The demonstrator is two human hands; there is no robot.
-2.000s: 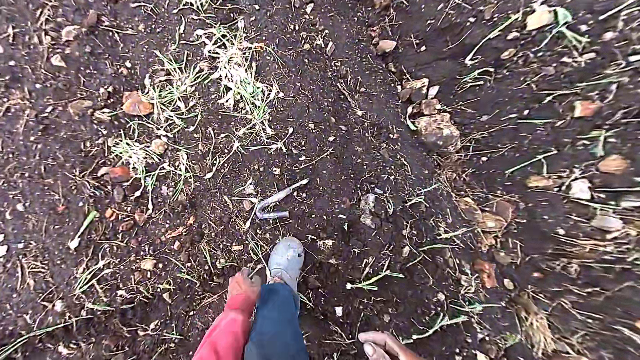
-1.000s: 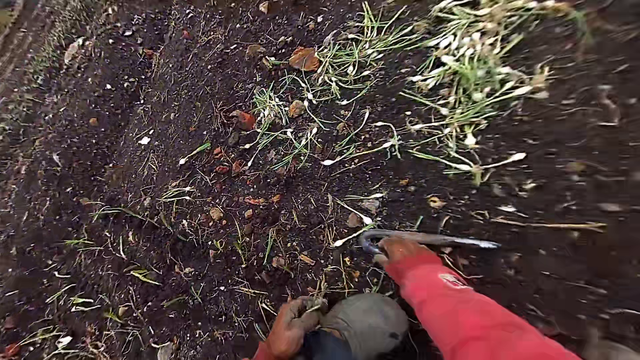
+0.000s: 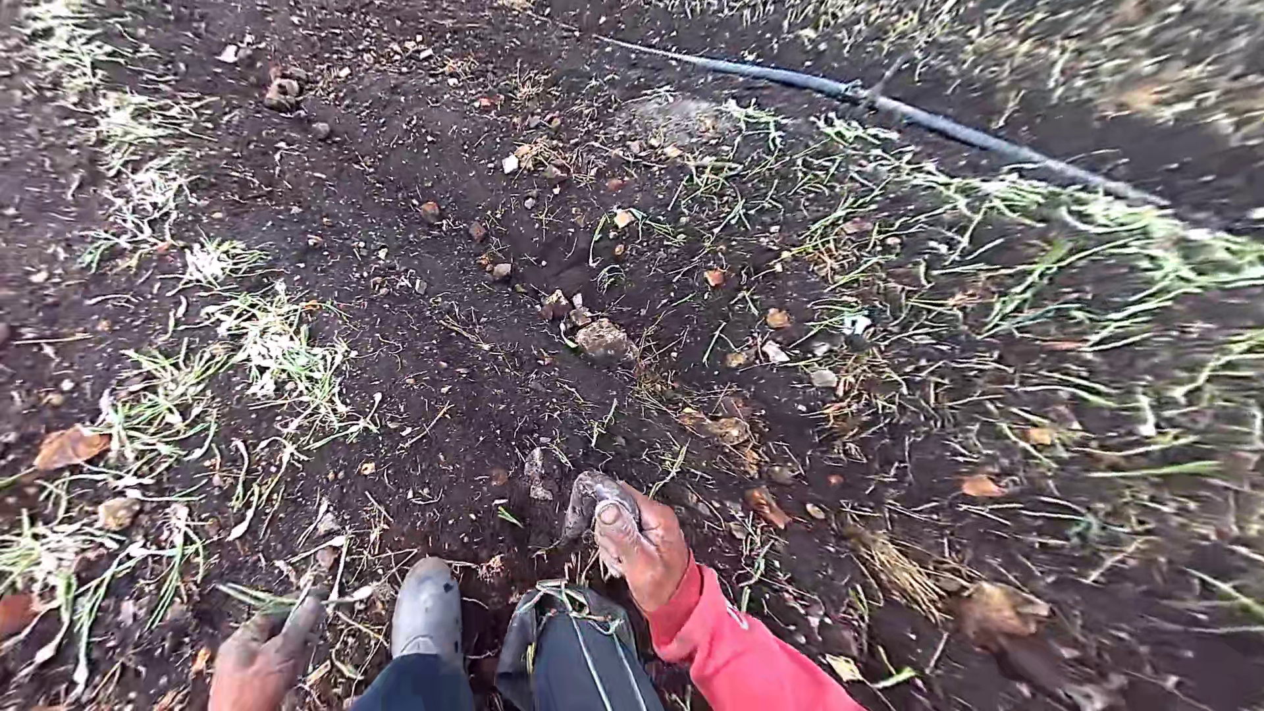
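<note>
My right hand (image 3: 637, 538), in a red sleeve, is closed around a grey, soil-covered tool (image 3: 585, 494); most of the tool is hidden by the fingers. Low at the left, my left hand (image 3: 262, 647) is close to the soil beside thin green stems (image 3: 259, 596). Whether its fingers grip these stems is unclear. Clumps of pulled-looking, bulbed green seedlings (image 3: 276, 346) lie on the dark soil above the left hand. A grey shoe (image 3: 428, 607) stands between the hands, next to a knee in dark trousers (image 3: 578, 657).
A grey-blue hose (image 3: 918, 117) crosses the upper right. Many green plants (image 3: 1066, 276) spread over the right side. A stone (image 3: 604, 341) sits in the middle of the soil, with smaller stones around it. A brown stone (image 3: 71, 447) lies at the far left.
The tool lay on the ground two seconds ago; one second ago my right hand was on it, and now it is held. The view has swung strongly.
</note>
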